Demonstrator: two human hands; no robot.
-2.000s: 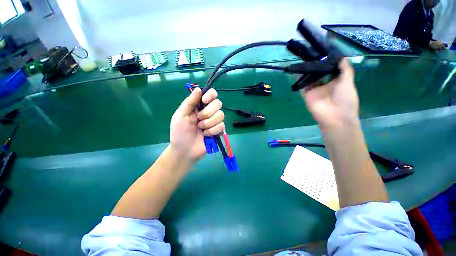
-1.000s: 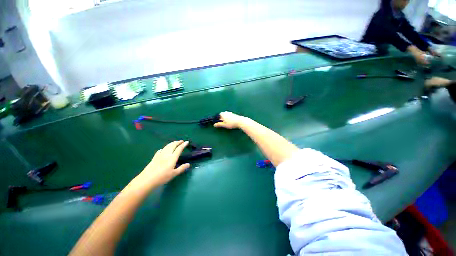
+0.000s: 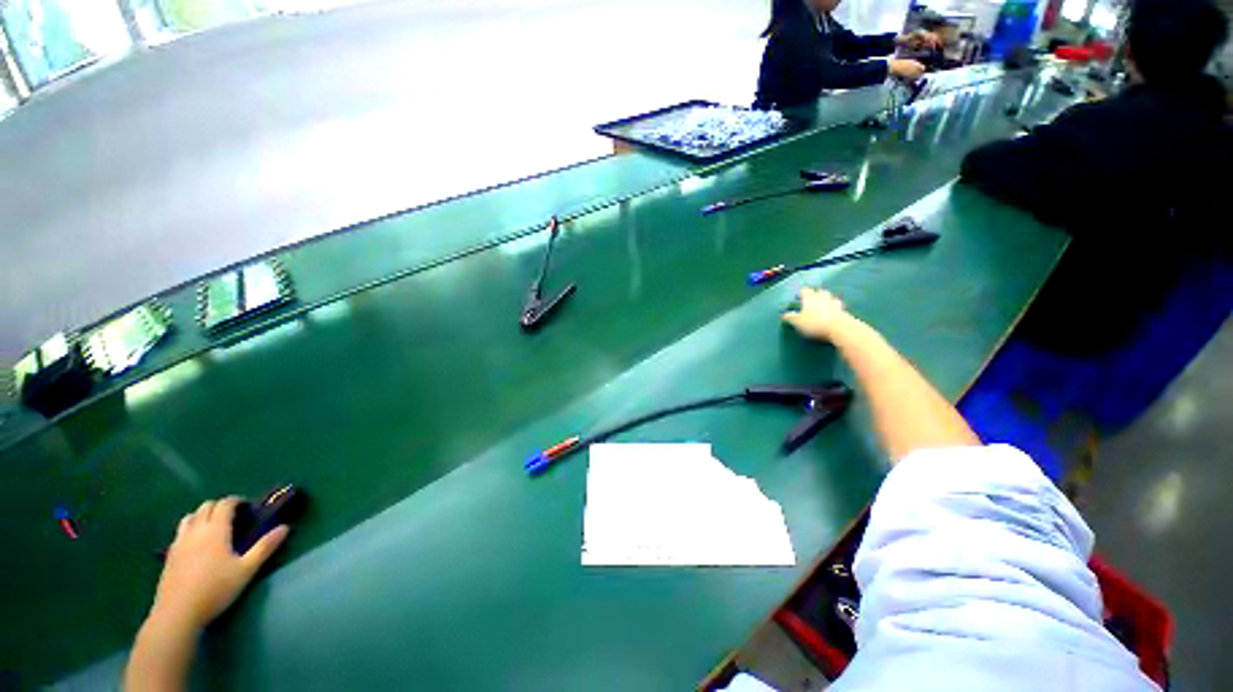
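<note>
My left hand is at the lower left, with its thumb and fingers around a black battery clamp; its cable is mostly hidden. My right hand is stretched over the bench, apparently empty, just below a clamp lead's blue plug. That lead's black clamp lies farther right. Another clamp lead lies nearer me, blue plug left and clamp right. A white label sheet lies flat below it.
More leads lie beyond, one with its clamp towards me. Green-and-white boards and a black tray are on the far ledge. A red crate is at lower right. One person sits at right, another stands beyond the tray.
The view has turned right. My right hand has left the black clamp it was touching and reached out to the right. The label sheet is now uncovered. My left hand is still at a clamp.
</note>
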